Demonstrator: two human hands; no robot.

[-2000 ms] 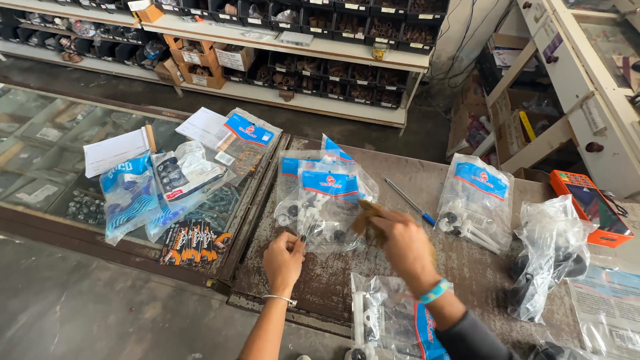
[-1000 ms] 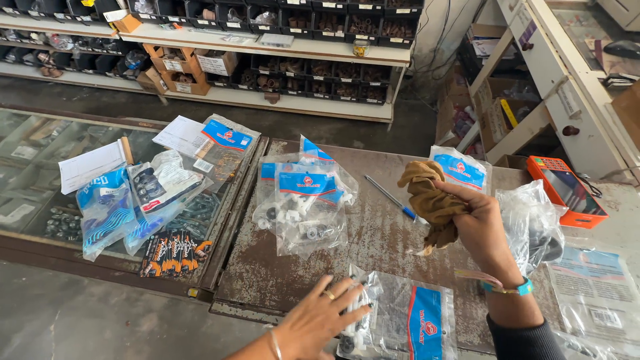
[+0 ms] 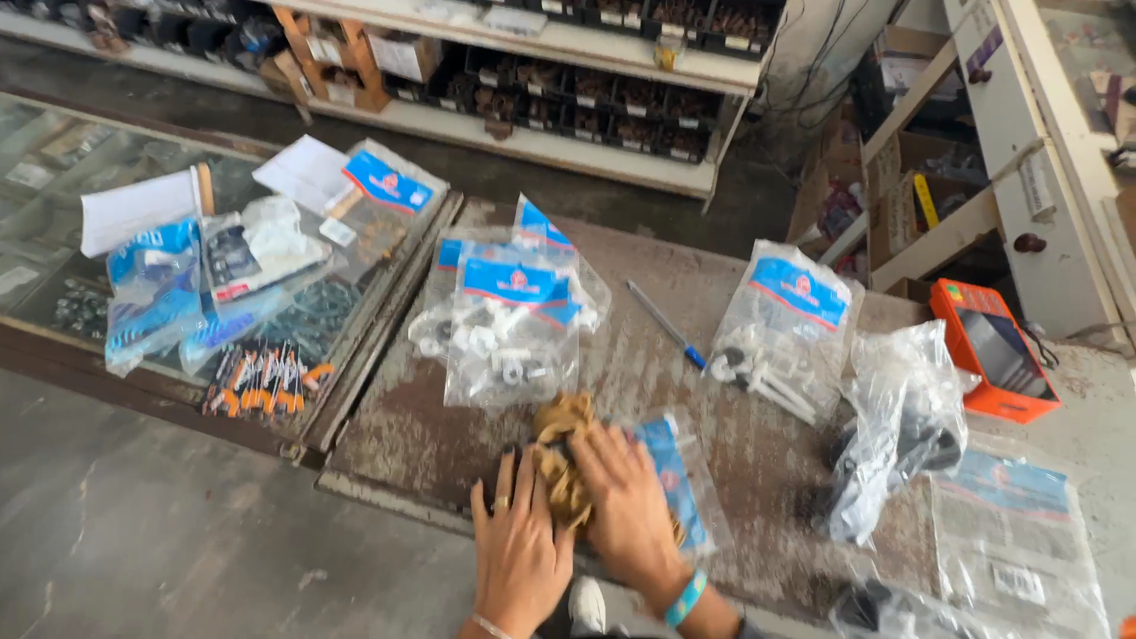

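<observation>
Near the counter's front edge, my right hand (image 3: pixel 626 506) presses a crumpled brown cloth (image 3: pixel 565 470) onto a clear plastic bag with a blue header (image 3: pixel 676 479). My left hand (image 3: pixel 524 528), a ring on one finger, lies against the cloth's left side, fingers spread. Whether its fingertips hold the bag or cloth cannot be told. Beyond the hands lies a small pile of clear bags of white plastic parts (image 3: pixel 515 328). A blue-capped pen (image 3: pixel 666 327) lies to the right of that pile, and another bag of white and black parts (image 3: pixel 781 333) is beside the pen.
At right are an orange-framed device (image 3: pixel 994 351), a clear bag with black parts (image 3: pixel 905 435) and a flat bag (image 3: pixel 1012 532). The glass-topped counter (image 3: pixel 53 293) at left holds papers, packaged goods and orange-black packets (image 3: pixel 266 382). Shelves of bins (image 3: pixel 586 98) stand behind.
The right hand has brought the cloth down and left from above the counter onto the front bag. The left hand now rests beside the cloth.
</observation>
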